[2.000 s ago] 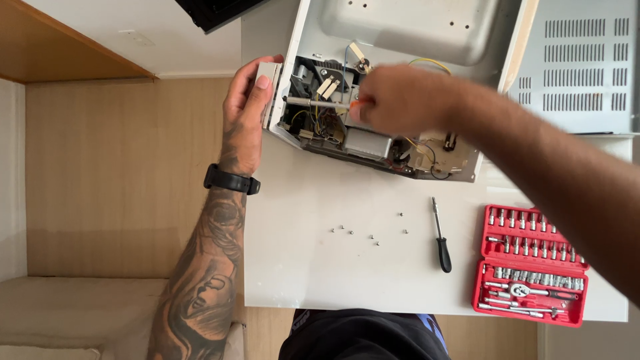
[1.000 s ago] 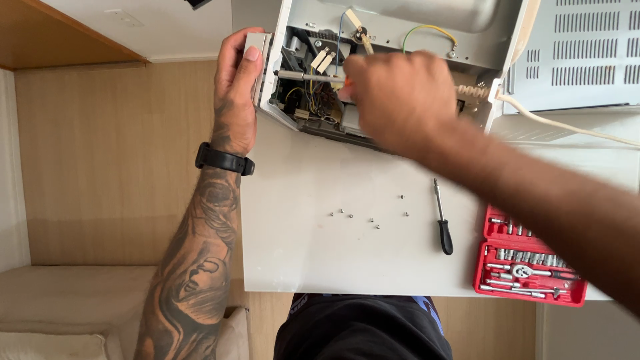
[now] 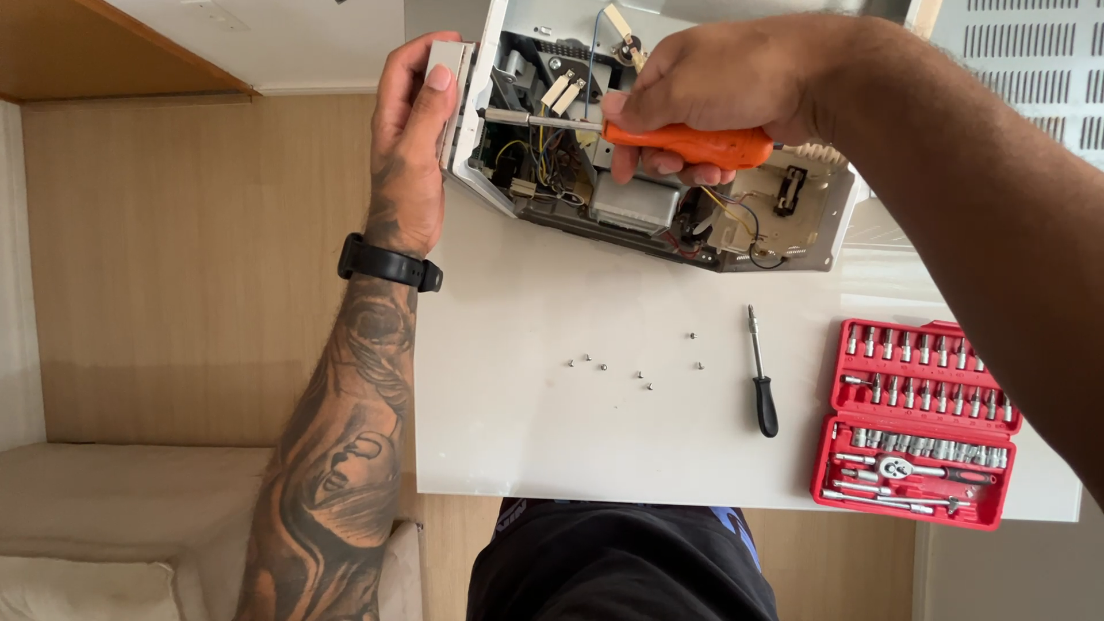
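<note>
An opened microwave oven [image 3: 517, 194] lies on the white table, its wiring, capacitor and transformer area exposed. My left hand [image 3: 418, 129] grips the oven's front edge at the left, thumb on top. My right hand [image 3: 707, 95] is closed around the orange handle of a screwdriver [image 3: 690, 145]. Its metal shaft points left, and the socket-like tip reaches the inner side of the oven's front frame. Whether the tip sits on a fastener cannot be told. Pale ceramic connectors [image 3: 565, 92] and thin coloured wires lie beside the shaft.
Several small screws [image 3: 640, 374] are scattered on the table [image 3: 517, 440]. A black-handled screwdriver [image 3: 764, 405] lies to their right. Beyond it sits an open red socket and bit set [image 3: 828, 466]. A vented metal cover [image 3: 1074, 78] rests at the upper right.
My right hand stays on the orange screwdriver, and its handle now shows more plainly. My left hand keeps its hold on the oven's front edge.
</note>
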